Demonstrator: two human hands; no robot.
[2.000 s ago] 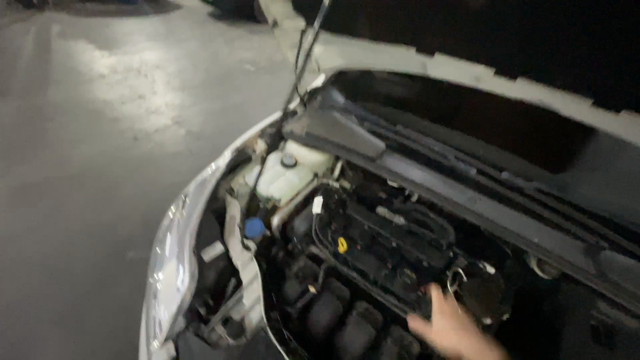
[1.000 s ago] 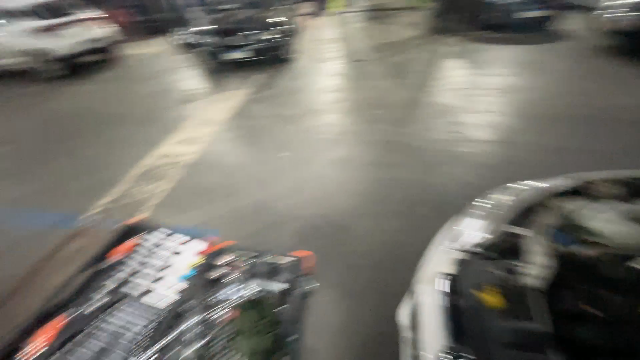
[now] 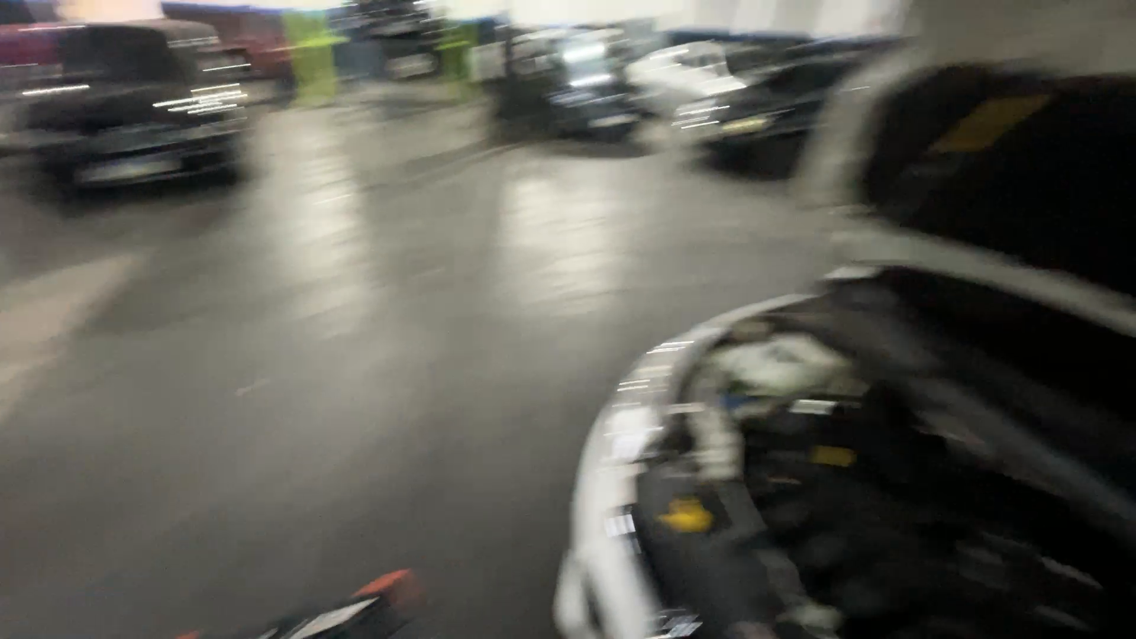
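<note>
Neither my left hand nor my right hand shows in the blurred head view. On the right, a white car stands with its hood raised over the engine bay. A pale plastic reservoir sits near the front corner of the bay. A yellow cap or part lies nearer, behind the front edge of the car. Another small yellow part is visible farther in. At the bottom edge, the corner of a dark case or tray with an orange-red corner piece is partly in view.
Grey shop floor lies left of the car. A dark car stands at the back left. Farther off are more vehicles, including a dark one with a lit front, and upright yellow-green shapes, too blurred to identify.
The hand that was over the engine two seconds ago is out of view. The view has swung widely; the orange-cornered case, largely visible a second ago, now shows only a corner.
</note>
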